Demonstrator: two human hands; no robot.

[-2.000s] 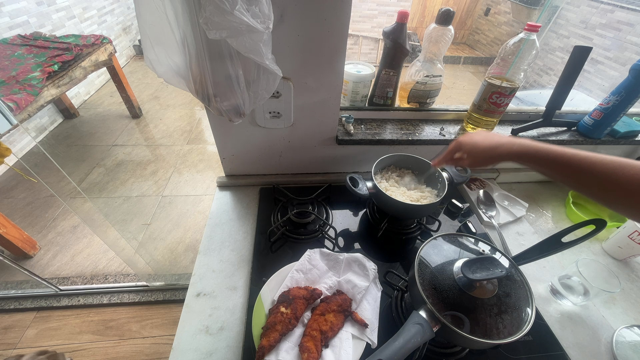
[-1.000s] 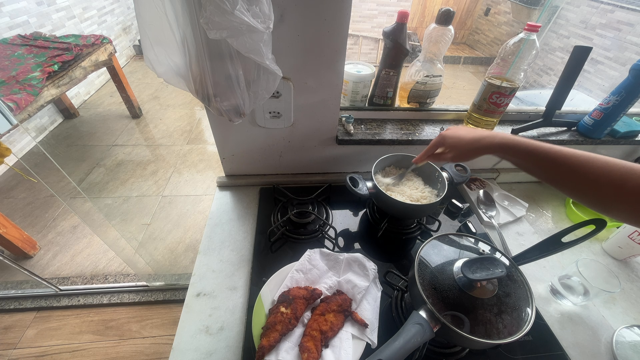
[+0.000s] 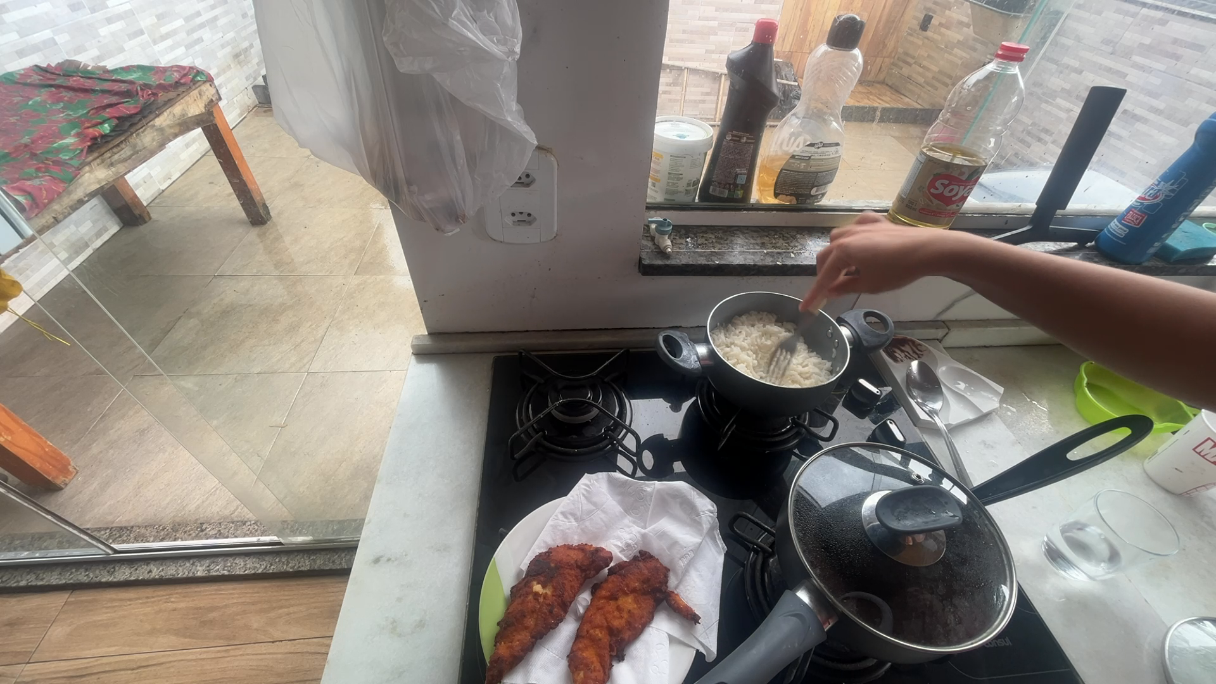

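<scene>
From the right edge my right hand (image 3: 869, 261) reaches over a dark two-handled pot (image 3: 774, 394) on a rear burner, its fingers closed on a fork (image 3: 783, 357). The fork's tines are in the white rice (image 3: 746, 340) inside the pot. Nearer me, a frying pan (image 3: 807, 532) with a glass lid (image 3: 902, 594) stands on the cooktop. To its left, two browned, breaded pieces of food (image 3: 622, 608) lie on paper towel (image 3: 655, 513) over a plate (image 3: 494, 598). My left hand is out of view.
A spoon (image 3: 936, 404) rests on a wrapper (image 3: 964, 380) beside the cooktop, near a green bowl (image 3: 1121, 404), a white cup (image 3: 1187, 456) and a clear glass (image 3: 1107, 537). An oil bottle (image 3: 950, 161) stands by the window. A plastic bag (image 3: 446, 104) hangs above left.
The fork has shifted within the rice, and my right hand has moved with it over the pot. The covered pan and the plate have stayed in place.
</scene>
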